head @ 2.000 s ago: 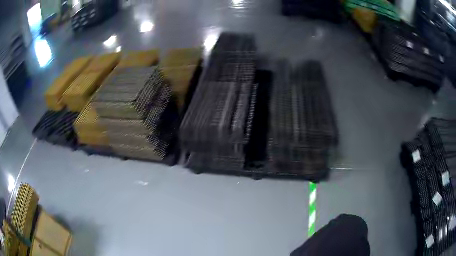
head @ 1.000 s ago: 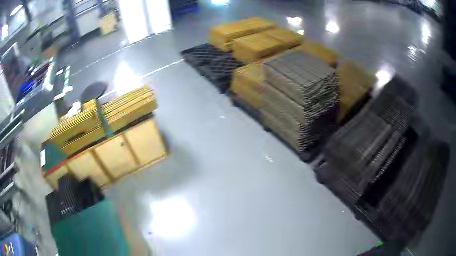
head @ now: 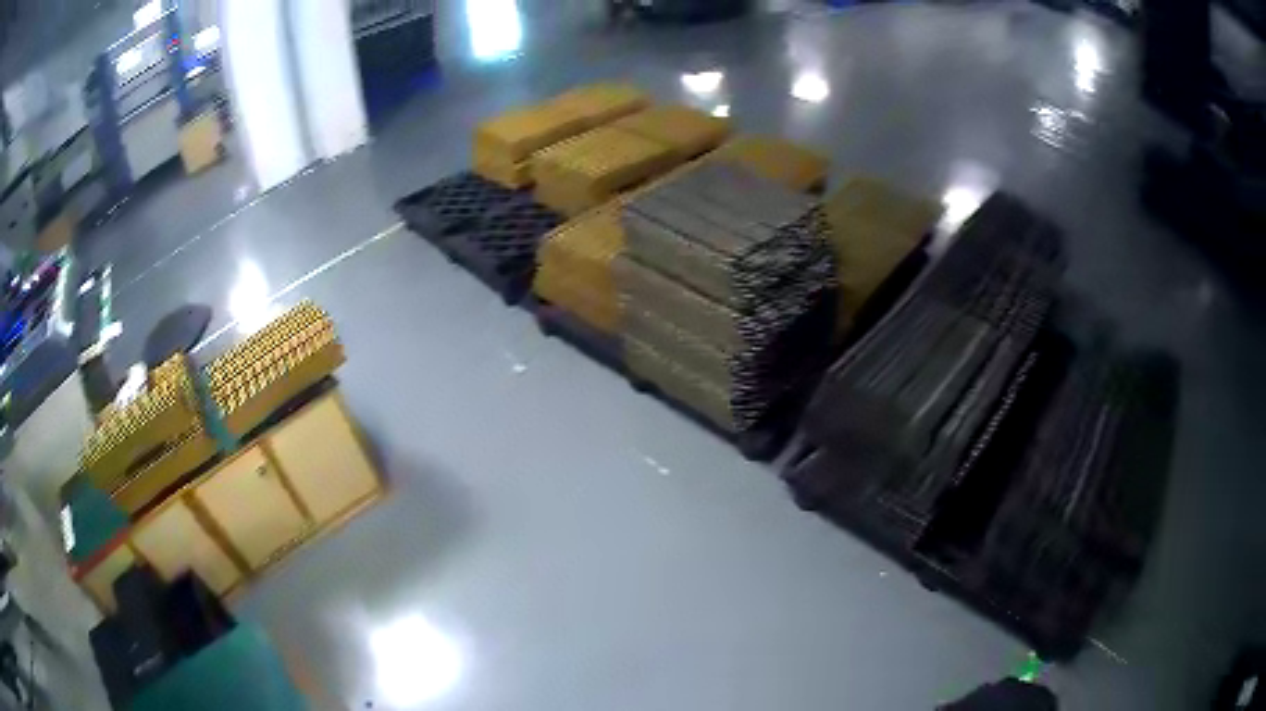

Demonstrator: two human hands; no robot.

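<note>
Neither my left hand nor my right hand is in the picture. Stacks of yellow-brown ribbed trays (head: pixel 278 367) stand on a wooden cabinet (head: pixel 253 497) at the left. More yellow-brown stacks (head: pixel 611 160) and a tall grey-brown tray stack (head: pixel 694 306) stand on black plastic pallets (head: pixel 479 229) on the floor. Long stacks of dark ribbed trays (head: pixel 923 396) stand to their right. A dark rounded shape (head: pixel 1002 697) shows at the bottom edge; I cannot tell what it is.
A green-topped surface (head: pixel 229 678) with black items (head: pixel 156 625) on it is at the lower left. A round stool (head: pixel 178 329) is behind the cabinet. A white pillar (head: pixel 285 97) rises at the back left. The glossy grey floor (head: pixel 555 556) lies between cabinet and pallets.
The view has swung left since two seconds ago, bringing the cabinet and pillar in. Over the last second, the cabinet and pallet stacks have shifted left and slightly down in the picture.
</note>
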